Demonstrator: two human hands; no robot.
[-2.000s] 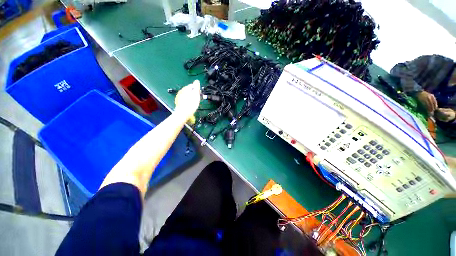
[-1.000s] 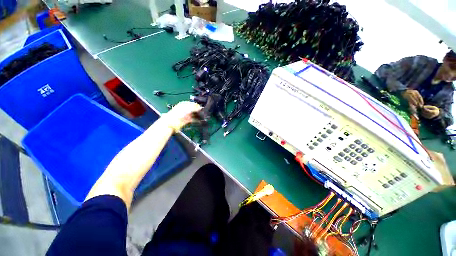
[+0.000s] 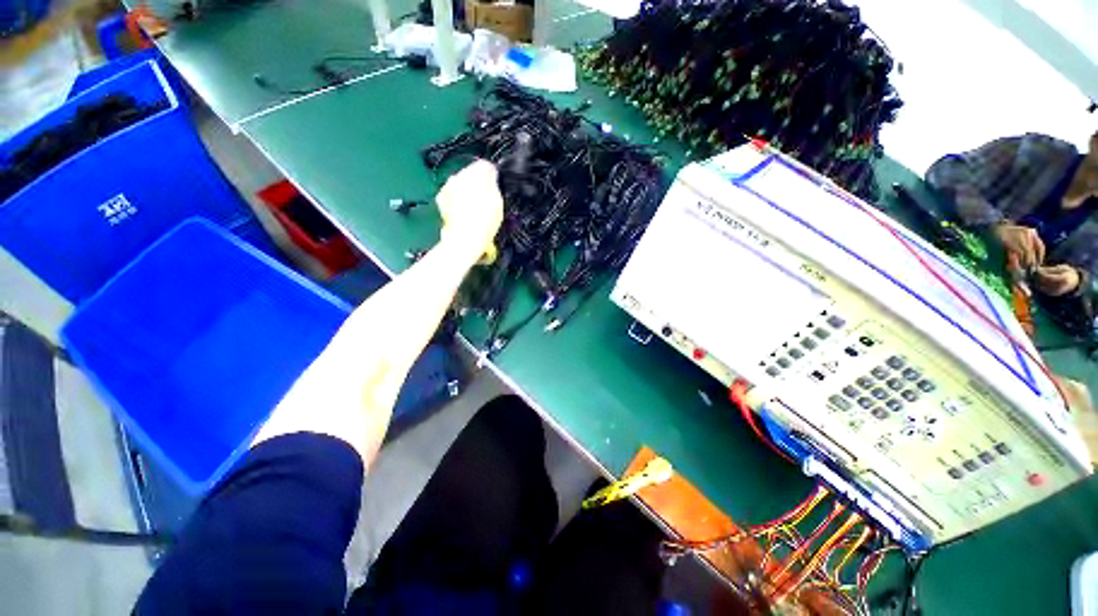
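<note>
My left hand (image 3: 471, 207) is at the left side of the loose pile of black cables (image 3: 566, 181) on the green bench. Its fingers are curled against the cables; whether they grip one cannot be told. My right hand is not in view. The cream cable tester (image 3: 855, 337) stands right of the pile. Coloured test leads (image 3: 831, 535) hang from its lower front over the orange strip (image 3: 692, 505), with a yellow piece (image 3: 629, 481) at the strip's left end.
Blue bins (image 3: 199, 349) stand at the left, the rear one (image 3: 114, 199) holding black cables. A red tray (image 3: 308, 226) is beside the bench edge. A large dark cable bundle (image 3: 747, 84) lies behind the tester. Another person's hands (image 3: 1038, 259) are at the far right.
Since one second ago, my left hand has moved from the pile's near left edge further up and inward. The cable end that lay left of the pile has shifted.
</note>
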